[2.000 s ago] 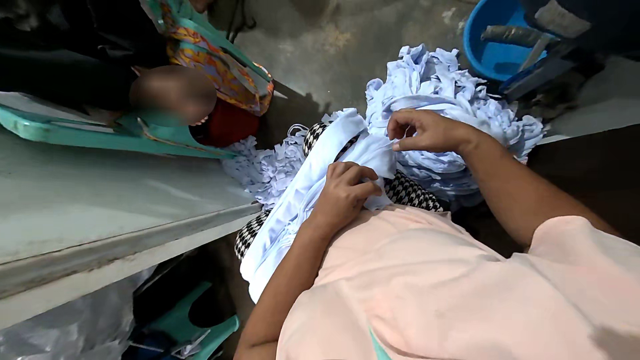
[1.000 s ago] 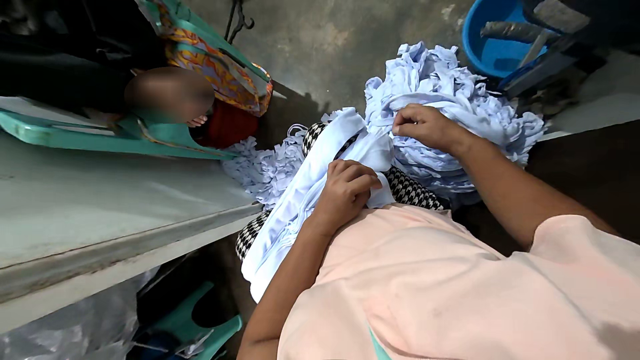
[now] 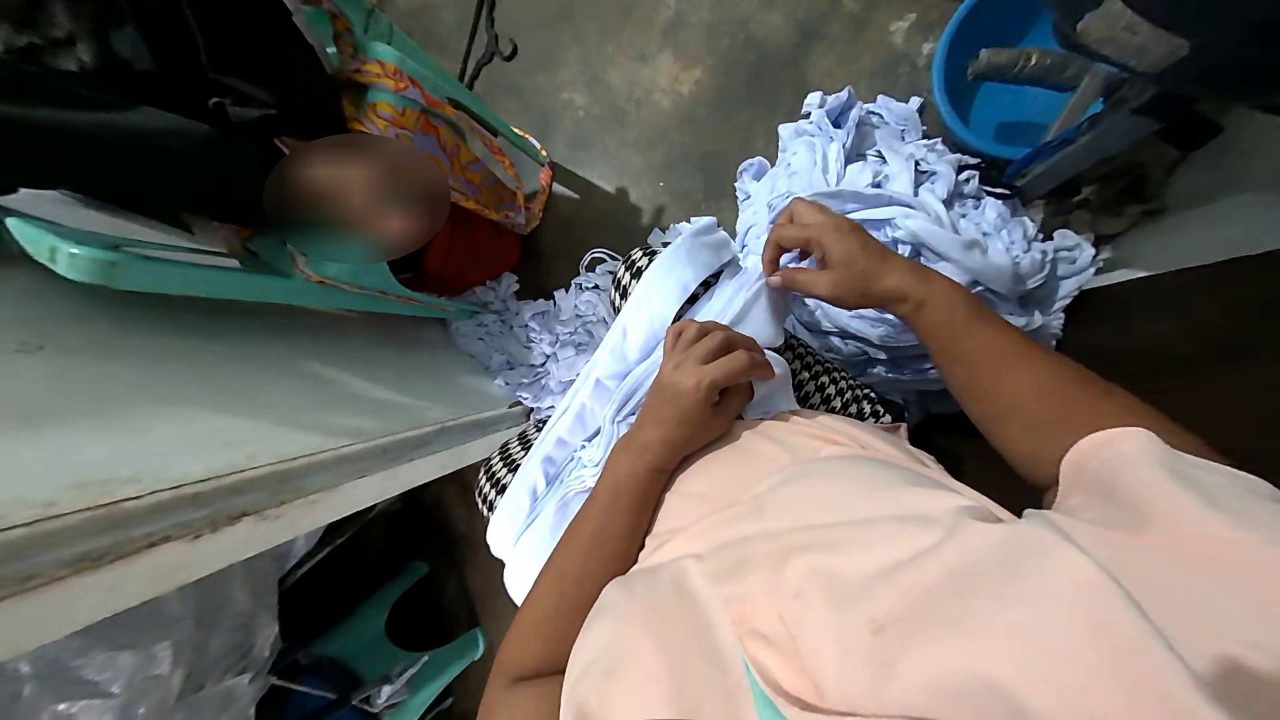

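Observation:
Strips of white fabric [image 3: 590, 410] lie across my lap over black-and-white houndstooth cloth [image 3: 825, 385]. My left hand [image 3: 712, 375] rests with bent fingers on the fabric, its fingertips partly hidden. Higher and to the right, my right hand [image 3: 825, 258] pinches the edge of the same white fabric between thumb and forefinger. Just beyond it, a large heap of pale bluish-white cloth pieces [image 3: 930, 230] bulges up beside my knees. A smaller pile of such pieces [image 3: 545, 335] sits to the left of my lap.
A whitish tabletop [image 3: 220, 400] reaches in from the left, with a green plastic chair [image 3: 200, 280] by it. A person in dark clothing [image 3: 150, 110] is at upper left near an orange patterned cloth [image 3: 450, 140]. A blue basin [image 3: 985, 100] stands at upper right, a green stool [image 3: 370, 620] below the table.

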